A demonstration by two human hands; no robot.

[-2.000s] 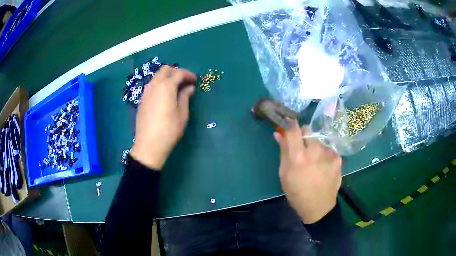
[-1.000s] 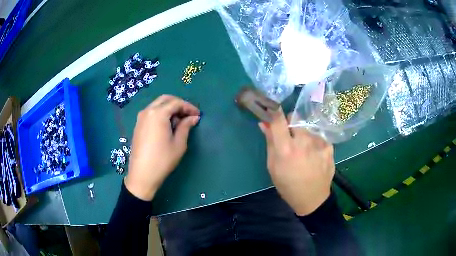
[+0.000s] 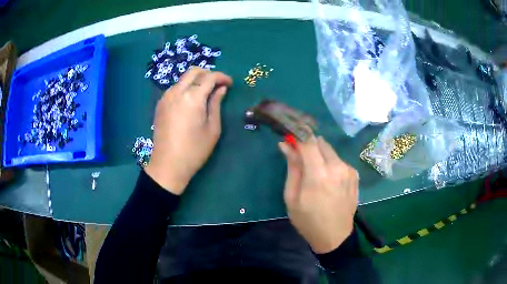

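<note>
My right hand [image 3: 322, 191] grips the hammer [image 3: 283, 119] close to its rusty brown head; its red neck shows at the fingers and its black handle runs out below the hand. A small silver link plate [image 3: 250, 127] lies on the green bench just below the hammer's striking end. My left hand [image 3: 189, 130] is beside the pile of black-and-silver pieces [image 3: 180, 60], fingers curled, thumb and fingertips near each other; whether they hold anything is hidden. A small heap of brass grains [image 3: 257, 74] lies right of the left fingertips. A smaller cluster [image 3: 142, 148] sits partly behind the left hand.
A blue bin [image 3: 100, 111] of black-silver pieces stands at left. A large clear bag [image 3: 347, 72], a bag of brass pieces [image 3: 401, 146] and a foil-like sheet [image 3: 467, 105] are at right. A stray washer [image 3: 242, 211] and a small pale piece [image 3: 95, 179] lie near the front edge.
My left hand has moved from mid-bench up to the pile, and a link plate now shows on the bench by the hammer head. The hammer stays in my right hand. The camera view has shifted.
</note>
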